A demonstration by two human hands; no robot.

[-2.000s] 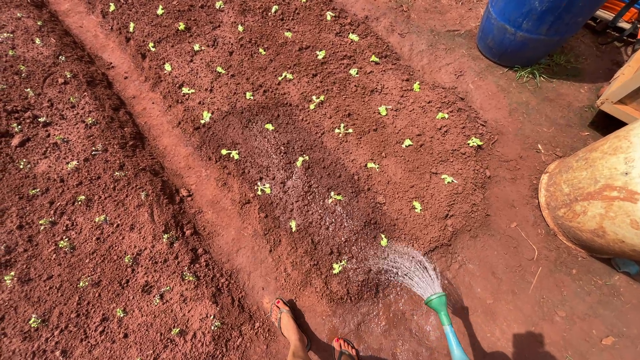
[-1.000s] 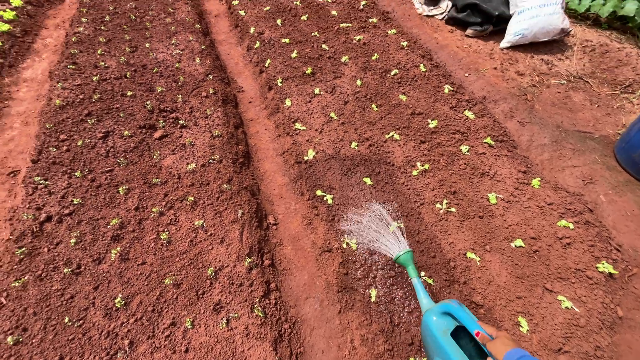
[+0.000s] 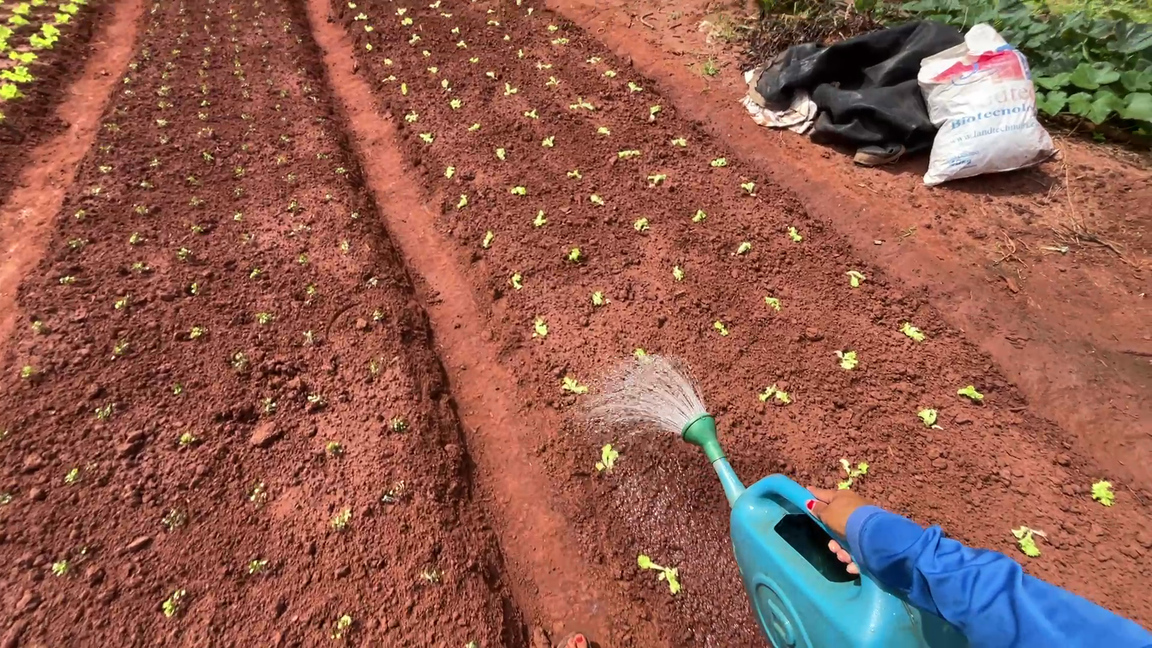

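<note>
My right hand (image 3: pixel 835 520), in a blue sleeve, grips the handle of a blue plastic watering can (image 3: pixel 801 585) at the lower right. The can tilts up and to the left, and a spray of water (image 3: pixel 650 396) fans out from its green sprinkler head (image 3: pixel 700 430). The water falls on a raised bed of red soil among small light-green seedlings, one (image 3: pixel 607 457) just below the spray. Wet, darker soil (image 3: pixel 670 517) shows beside the spout. The can's lower end is cut off by the frame edge. My left hand is out of view.
A narrow furrow (image 3: pixel 450 315) separates this bed from another planted bed (image 3: pixel 225 360) on the left. Beyond a dirt path at the upper right lie a black cloth or sheet (image 3: pixel 864 85) and a white printed sack (image 3: pixel 985 117), near leafy green plants (image 3: pixel 1093 85).
The view has swung up and left along the beds. The can and my right hand have come into fuller view, while water keeps pouring from the sprinkler head.
</note>
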